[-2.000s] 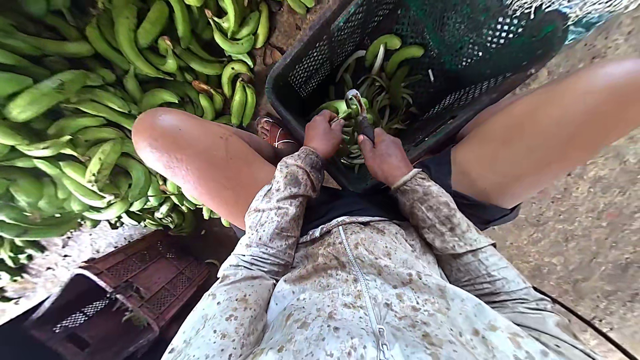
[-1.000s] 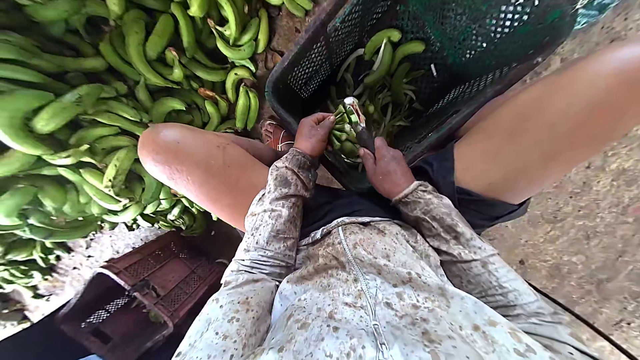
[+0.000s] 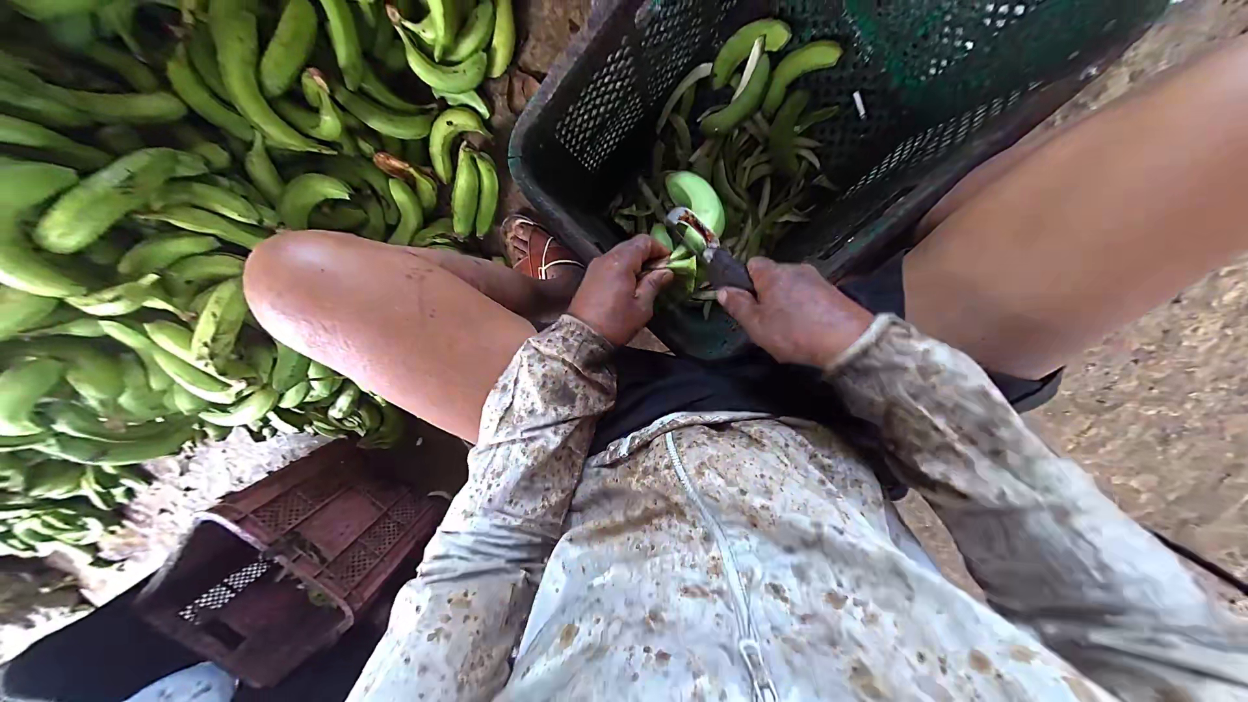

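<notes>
My left hand grips a piece of green banana or plantain by its end, over the near side of a dark green plastic crate. Just to its right, my right hand is closed around the dark handle of a small knife. The knife's metal end lies close to the held fruit. Behind it is a pale green banana. Peel strips and several green bananas lie inside the crate.
A large heap of green bananas covers the ground at the left. A reddish-brown plastic crate lies at the lower left. My bare knees flank the green crate, and a sandaled foot is beside it.
Both hands stay together over the crate's near side, with the knife still in my right hand. A pale green banana now shows behind the blade, where none was plain one second ago.
</notes>
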